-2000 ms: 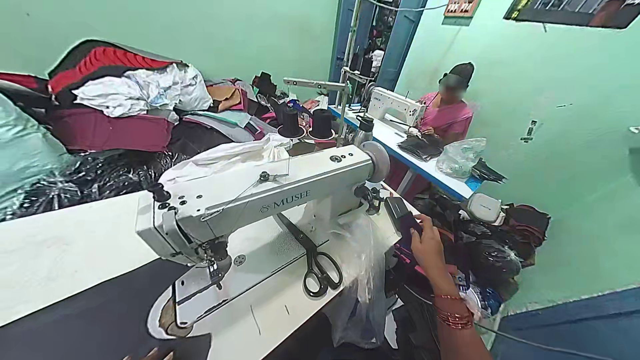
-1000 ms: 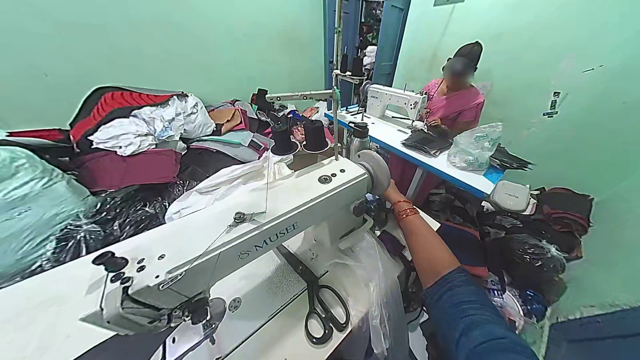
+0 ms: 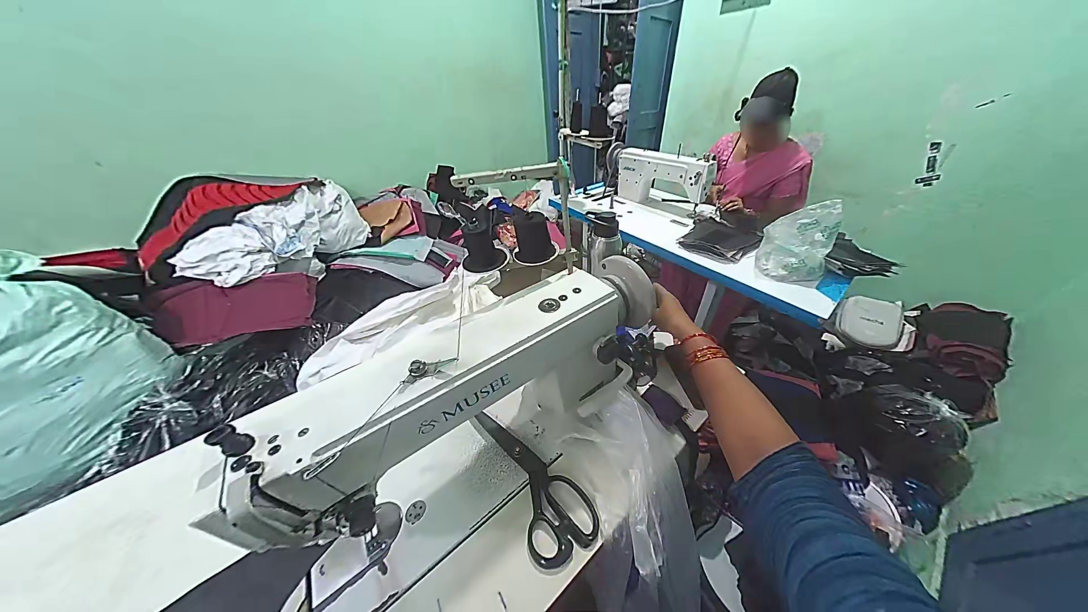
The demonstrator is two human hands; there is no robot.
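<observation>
A white Musee industrial sewing machine (image 3: 476, 391) runs diagonally across the middle of the view. My right hand (image 3: 671, 313) is at its handwheel (image 3: 627, 291), on the far right end; the fingers are mostly hidden behind the wheel, so their grip does not show. Red bangles circle that wrist. Black-handled fabric scissors (image 3: 548, 501) lie on the machine bed, blades under the arm. Dark fabric (image 3: 246, 582) lies at the needle end, lower left. Two black thread cones (image 3: 533, 238) stand behind the machine. My left hand is out of view.
A clear plastic bag (image 3: 633, 476) hangs over the table edge beside the scissors. Piled cloth and bags (image 3: 238, 314) fill the left side. Ahead right, a person (image 3: 761, 161) sits at another white sewing machine (image 3: 663, 174). Dark bundles (image 3: 892, 408) lie right of my arm.
Two seconds ago my right hand was beside a dark boxy object near the machine's right end; it has since moved to the handwheel. The view has shifted.
</observation>
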